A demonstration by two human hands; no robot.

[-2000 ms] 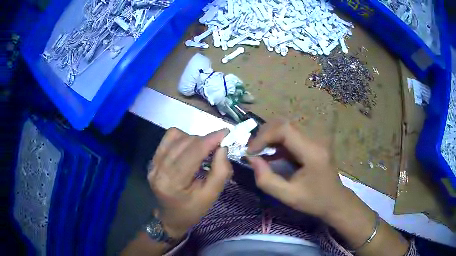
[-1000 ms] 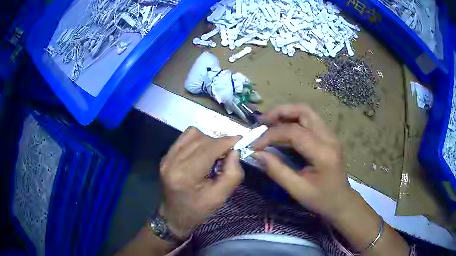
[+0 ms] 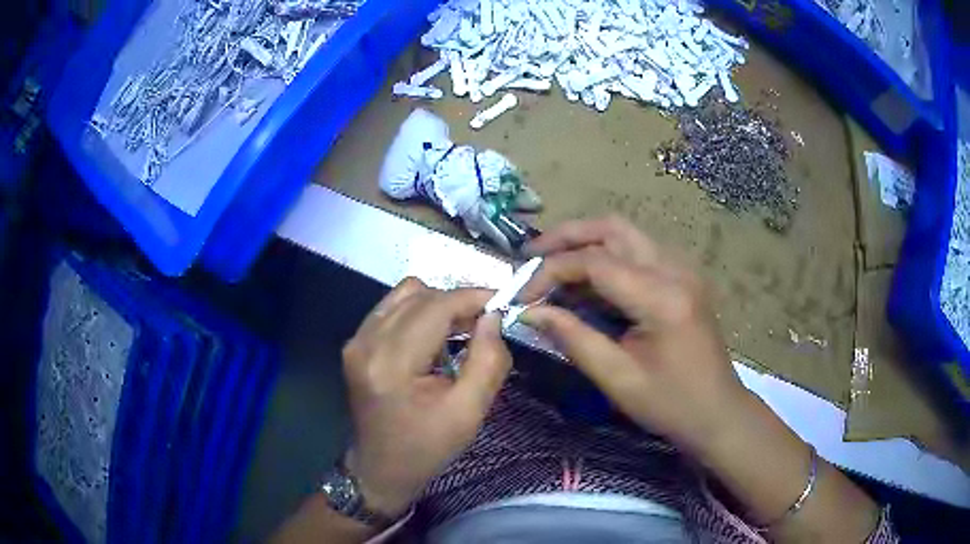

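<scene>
A white plastic piece [image 3: 517, 283] is pinched in the fingertips of my left hand [image 3: 425, 356], tilted up to the right. My right hand [image 3: 638, 319] has its thumb and forefinger at a second small white part [image 3: 515, 316] just below the first, touching or nearly touching it. The exact contact is too small to tell. Something dark and shiny shows in the curl of my left fingers. Both hands are over the board's white front edge [image 3: 372, 242].
A cloth-wrapped tool [image 3: 452, 179] lies just beyond my hands. White plastic pieces [image 3: 585, 48] are heaped at the far side, with small metal fittings [image 3: 734, 159] right of centre. Blue bins stand left [image 3: 229, 159] and right [image 3: 920, 250]. Blue trays [image 3: 191, 414] are stacked low at left.
The white piece in my left fingers is now turned more steeply upright. My right fingertips have closed in on the small part below it. The camera view has shifted slightly.
</scene>
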